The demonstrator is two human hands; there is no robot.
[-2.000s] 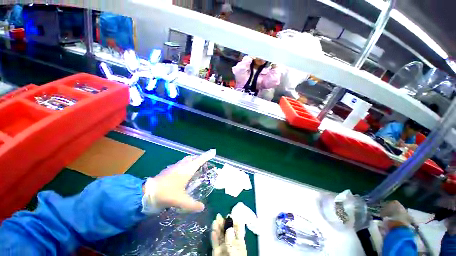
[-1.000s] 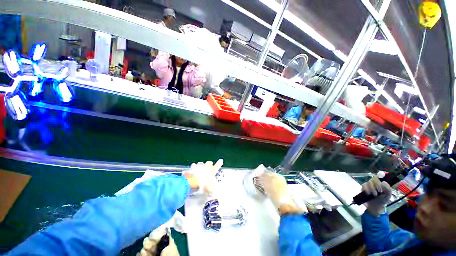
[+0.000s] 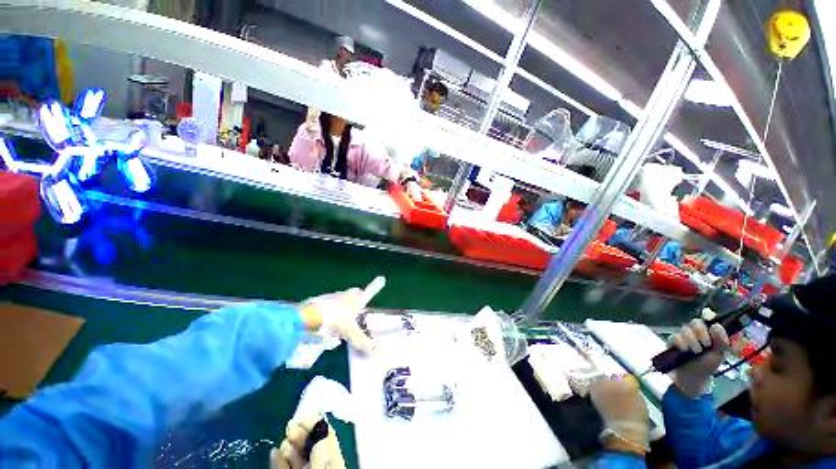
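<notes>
My left hand (image 3: 344, 316), in a whitish glove and blue sleeve, is at the far left corner of the white board (image 3: 477, 403), thumb and fingers apart. A shiny clear piece (image 3: 390, 322) lies on the board just right of it. A second shiny housing (image 3: 417, 394) lies nearer, mid-board. My right hand (image 3: 312, 444), gloved and cut off by the bottom edge, is closed on a small black-ended tool (image 3: 318, 430). White cloth (image 3: 325, 398) lies against that hand; whether it is gripped is unclear.
Crinkled clear film (image 3: 215, 451) lies at the bottom left. Cardboard (image 3: 37, 343) and a red bin (image 3: 14, 224) are at left. A cloudy tub of small parts (image 3: 486, 339) stands at the board's far right. A coworker's gloved hand (image 3: 619, 408) is at right. A metal post (image 3: 596, 211) rises behind.
The view has swung right. My left hand moved from the film to the board, then drew back left from the shiny piece there. The coworker's hand left the tub and moved right.
</notes>
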